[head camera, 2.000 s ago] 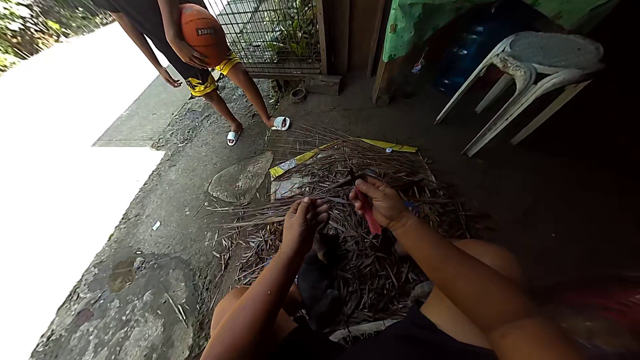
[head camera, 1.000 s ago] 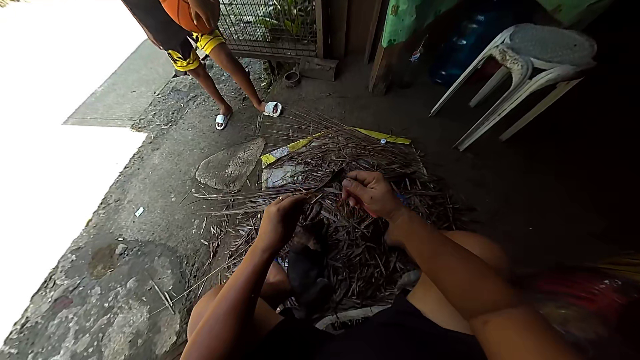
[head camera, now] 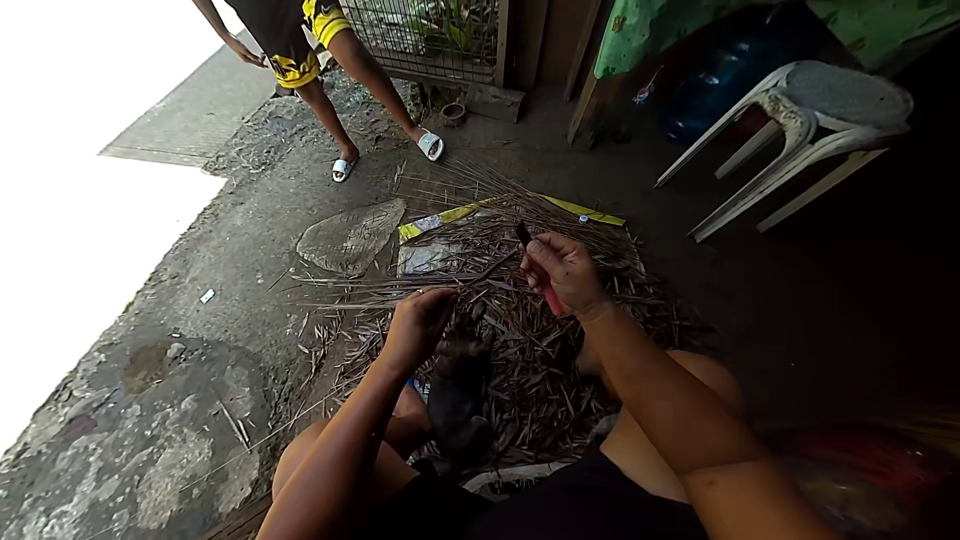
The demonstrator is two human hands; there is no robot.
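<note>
My left hand [head camera: 420, 322] pinches a thin palm leaf midrib, whose length crosses the lap area toward the lower left. To its right and slightly higher, my right hand [head camera: 562, 274] is closed round the red handle of a knife [head camera: 523, 234], its dark blade pointing up and away. Below and between the hands lies a heap of dry brown leaf strips [head camera: 544, 367]. A small dark-furred animal [head camera: 457, 397] rests on the heap between my legs. Long thin midribs [head camera: 360, 292] lie left of my left hand, and more [head camera: 487, 187] lie beyond the heap.
A person in white slides [head camera: 343, 169] stands beyond the heap. A flat stone slab [head camera: 352, 236] lies to the left. At the right stands a white plastic stool [head camera: 840, 94], near a blue water container [head camera: 709, 97]. A wire mesh panel [head camera: 427, 37] is at the back.
My hands have moved apart since one second ago, and the knife blade now shows clear of the left hand. The orange basketball seen earlier with the standing person is out of view.
</note>
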